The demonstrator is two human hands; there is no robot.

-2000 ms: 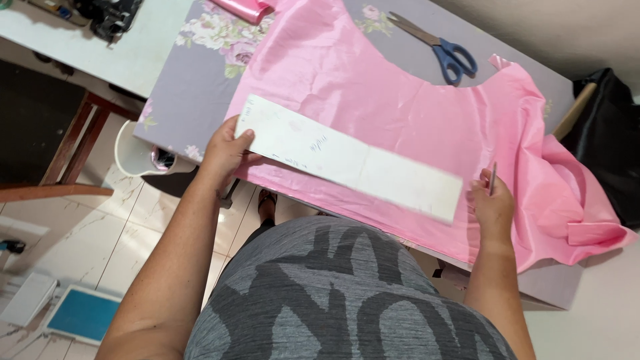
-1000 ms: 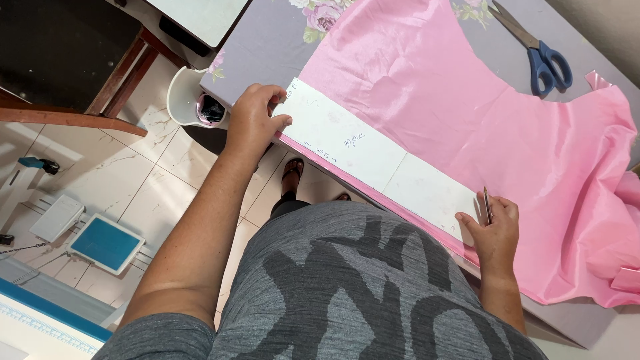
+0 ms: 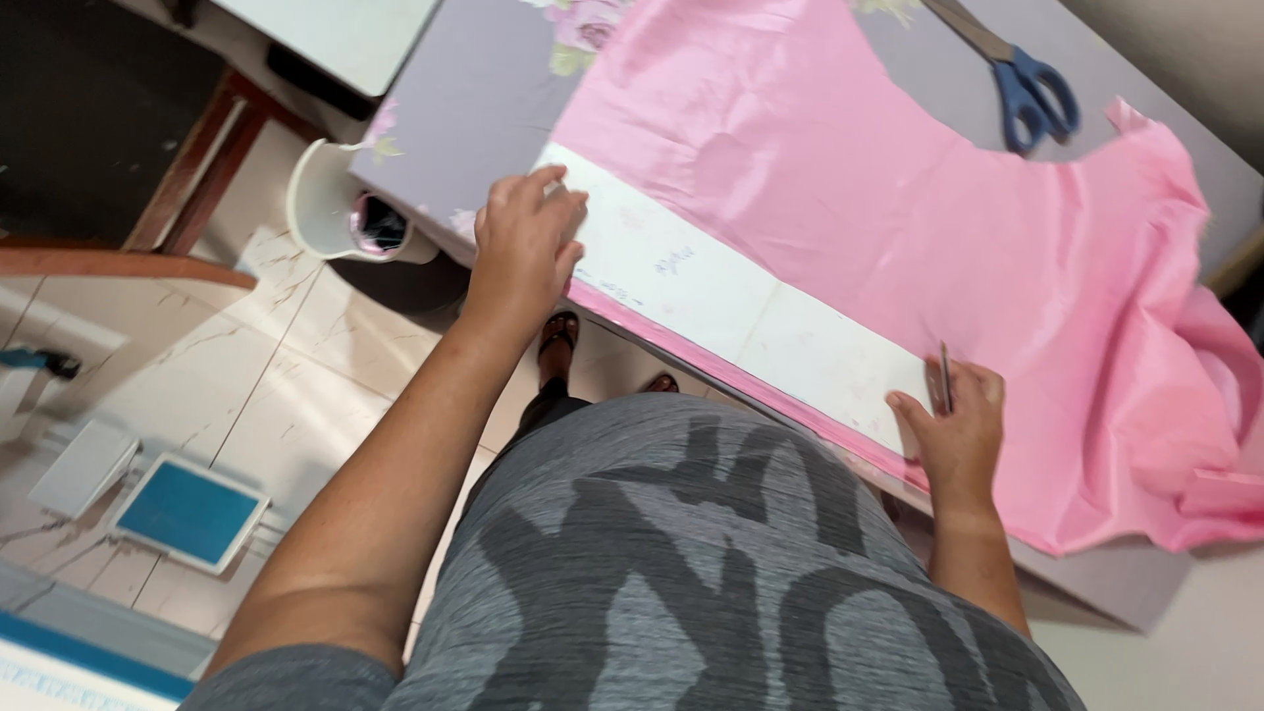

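A long white paper pattern strip (image 3: 731, 296), bearing handwriting, lies on pink satin fabric (image 3: 829, 168) along the table's near edge. My left hand (image 3: 528, 232) rests on the strip's left end, its fingers bent over the end. At the strip's right end, my right hand (image 3: 958, 415) touches the paper with the thumb and holds a thin pen-like tool (image 3: 945, 380) upright between its fingers. Blue-handled scissors (image 3: 1017, 84) lie on the table beyond the fabric. A narrow band of pink fabric shows between the strip and the edge.
A floral-patterned cover lies over the table (image 3: 474, 109). Below its left corner stands a white bin (image 3: 321, 202) with dark contents. A wooden chair (image 3: 188, 168) is at the left, and a blue-and-white panel (image 3: 191, 513) is low on the left.
The white strip has moved from higher on the fabric to close along its near edge, with my hands at its ends. The view has shifted and turned.
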